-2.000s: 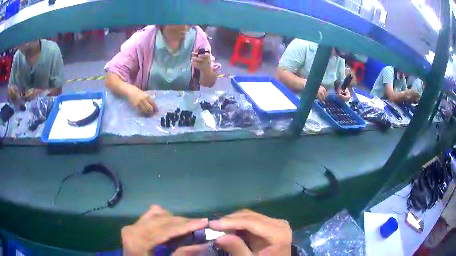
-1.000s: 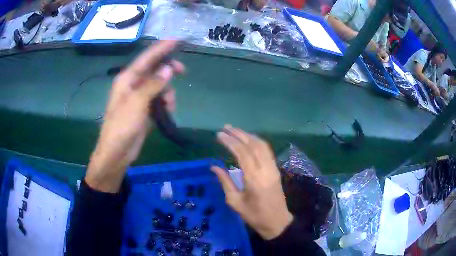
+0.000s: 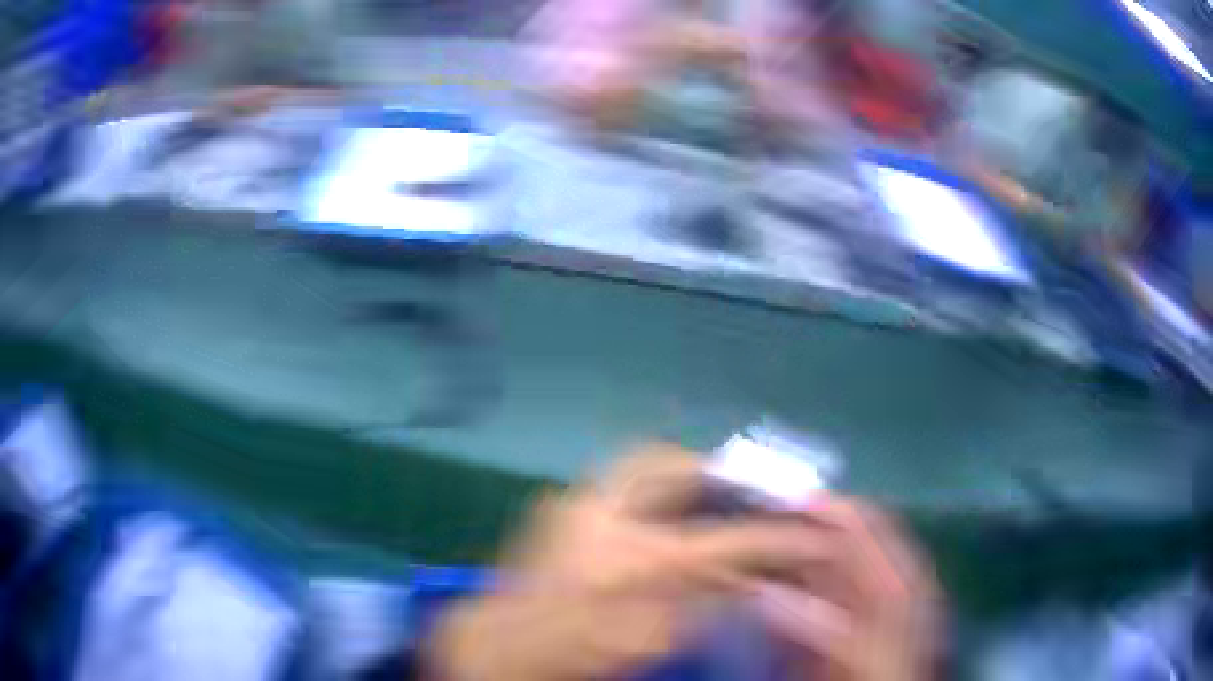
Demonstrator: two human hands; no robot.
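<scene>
The picture is strongly blurred. My left hand [image 3: 599,572] and my right hand [image 3: 865,579] are together at the bottom centre, over the near edge of the green belt. Their fingers are closed around a small white or silvery thing [image 3: 772,466] that shows bright above the fingertips. Its exact shape, and any dark part beneath it, cannot be made out. A bit of the blue tray's rim [image 3: 455,579] shows left of my hands; the rest is hidden or out of the picture.
The green belt [image 3: 639,359] crosses in front, with a dark curved smear [image 3: 452,359] on it, perhaps a headband. A white-lined tray [image 3: 186,612] lies at lower left. Beyond the belt are two blue-rimmed white trays [image 3: 393,180] [image 3: 944,220] and blurred seated people. Crinkled clear plastic shows at lower right.
My left hand has come back from over the belt, where it held a dark band, and my hands have come together around a pale thing. The view has swung and blurred.
</scene>
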